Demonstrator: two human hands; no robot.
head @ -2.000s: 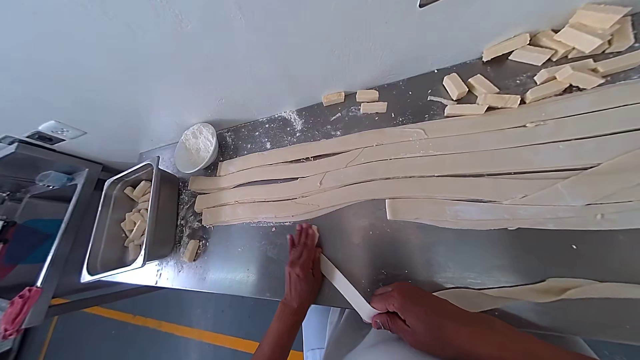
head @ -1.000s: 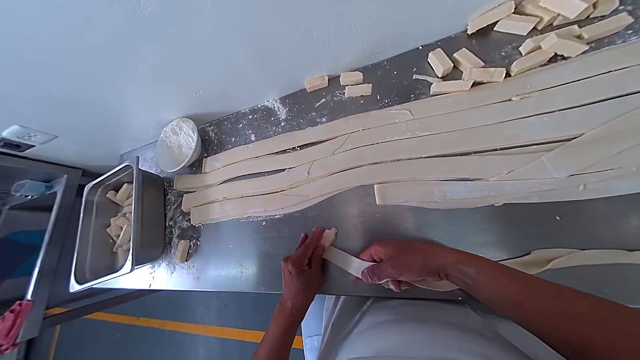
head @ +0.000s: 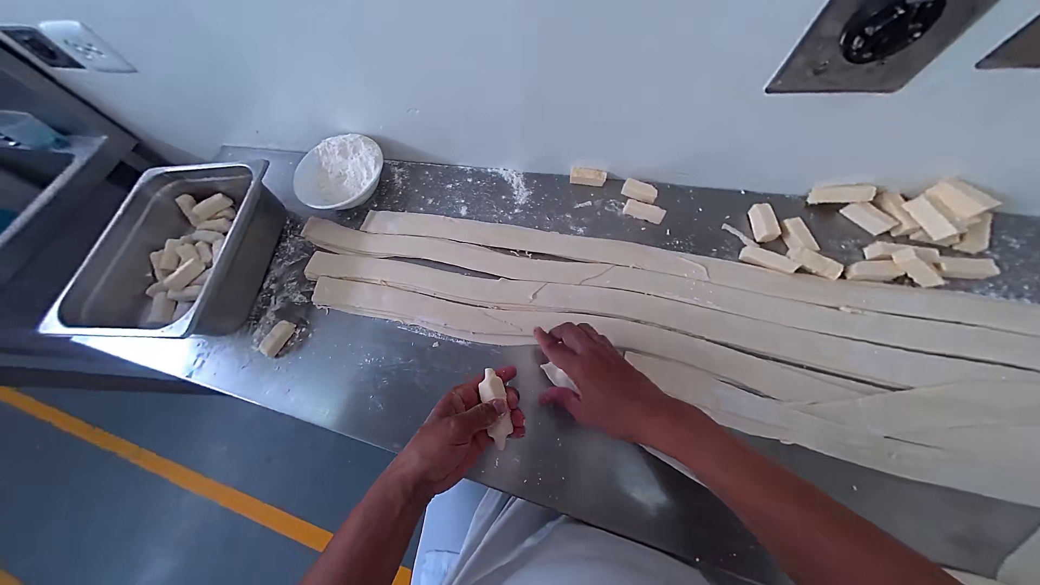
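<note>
My left hand (head: pixel 467 422) holds a small dough-wrapped stick (head: pixel 494 402) between thumb and fingers, above the front of the steel table. To its right, my right hand (head: pixel 597 378) rests palm down on the end of a dough strip (head: pixel 561 376); whether its fingers grip the strip is hidden. Long flat dough strips (head: pixel 455 302) lie side by side behind both hands and run off to the right. Pale rectangular sticks, apparently cheese, are piled (head: pixel 930 215) at the back right, and a few (head: pixel 642 211) lie along the back edge.
At the left end stands a deep steel pan (head: pixel 268 236) with several wrapped pieces (head: pixel 180 264) in it. A white bowl of flour (head: pixel 345 171) is beside it. One piece (head: pixel 277 339) lies in loose flour near the pan. The wall (head: pixel 520 81) runs behind the steel table (head: pixel 357 382).
My hands have moved apart. The strip that was stretched between them now lies under my right hand, and my left hand holds a wrapped piece separate from it. The view has shifted.
</note>
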